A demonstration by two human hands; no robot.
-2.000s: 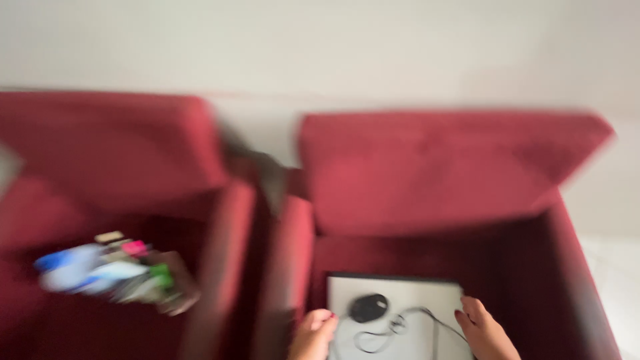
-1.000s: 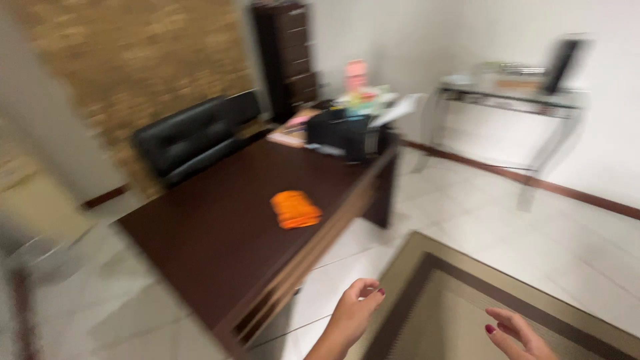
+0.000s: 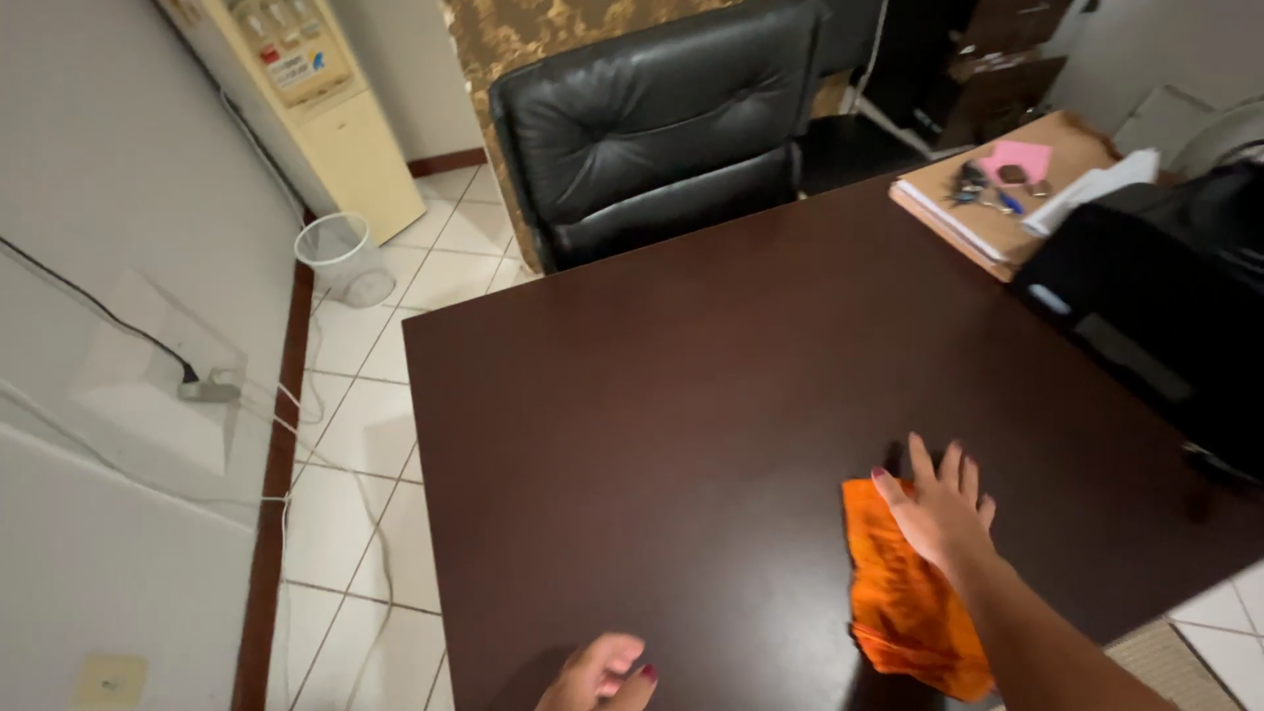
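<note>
An orange cloth (image 3: 894,602) lies folded on the dark wooden desk (image 3: 632,415), toward its near right part. My right hand (image 3: 938,509) is over the cloth's upper end with its fingers spread; whether it presses on the cloth cannot be told. At the bottom of the view, my left hand (image 3: 602,676) is above the desk's near part, fingers loosely curled, holding nothing.
Behind the desk stands a black leather chair (image 3: 662,128). At the back right are a folder stack (image 3: 958,212) with keys (image 3: 973,183) and a black bag-like object (image 3: 1165,306). A wastebasket (image 3: 346,262), water dispenser (image 3: 341,138) and cables (image 3: 375,533) are at left.
The view has swung from red armchairs to the desk. My right hand, away from the orange cloth one second ago, is now over it.
</note>
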